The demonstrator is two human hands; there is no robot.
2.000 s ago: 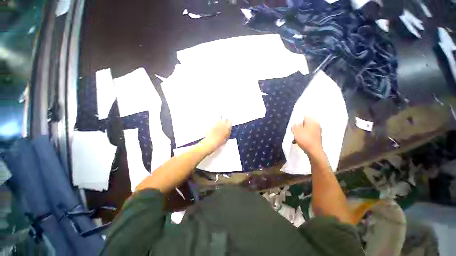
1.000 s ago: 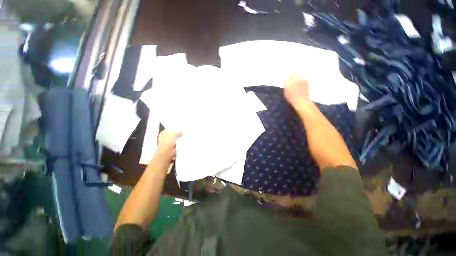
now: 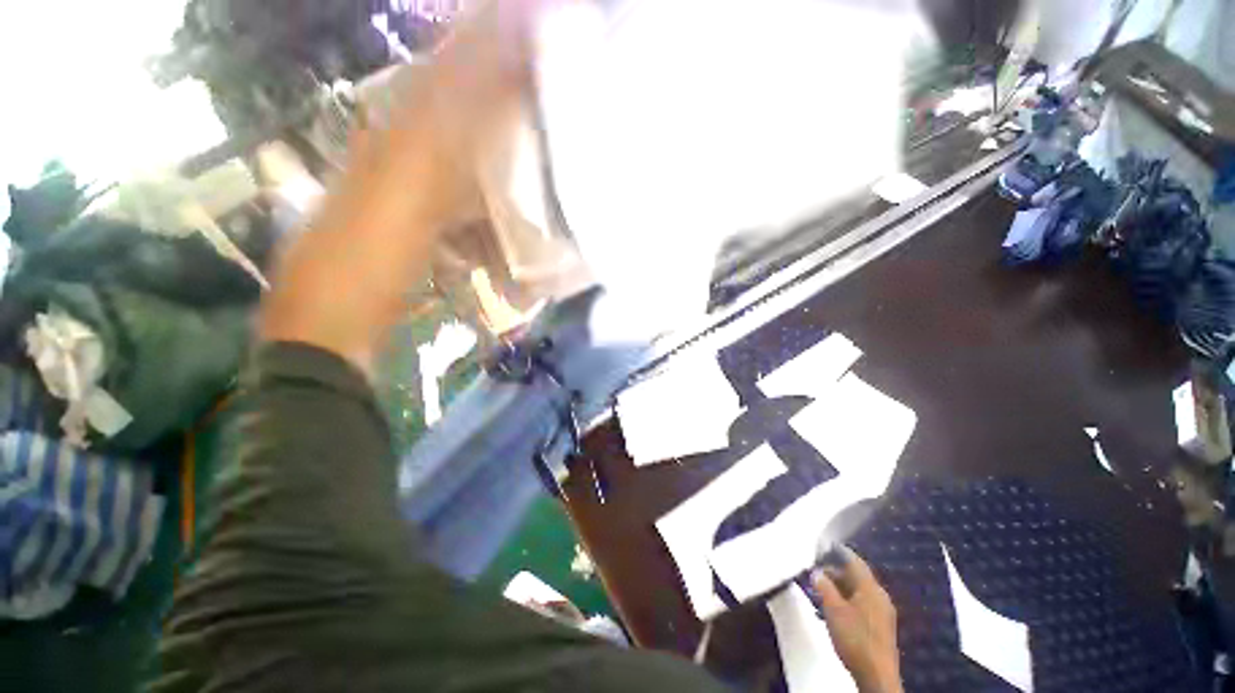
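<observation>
My left hand (image 3: pixel 481 81) is raised at the upper left, blurred, and holds large white paper pieces (image 3: pixel 731 122) in the air. My right hand (image 3: pixel 863 616) is low at the right, over the narrow paper-topped panels (image 3: pixel 867 433). Its fingertips are by a paper edge and a small dark spot; I cannot tell if they grip anything. A navy panel with pale motifs (image 3: pixel 1056 569) lies uncovered to the right, with a small white paper piece (image 3: pixel 993 636) on it.
Blue-grey rolled bundles (image 3: pixel 494 447) with dark ties lie beyond the rail (image 3: pixel 840 264). Navy offcuts (image 3: pixel 1151 224) are heaped at the far right. White scraps and a striped blue-white cloth (image 3: pixel 75 521) are at the left over the green floor.
The view has swung left. My left hand has lifted the white papers off the panels and up. My right hand has left the large panel's upper paper, and more navy cloth shows.
</observation>
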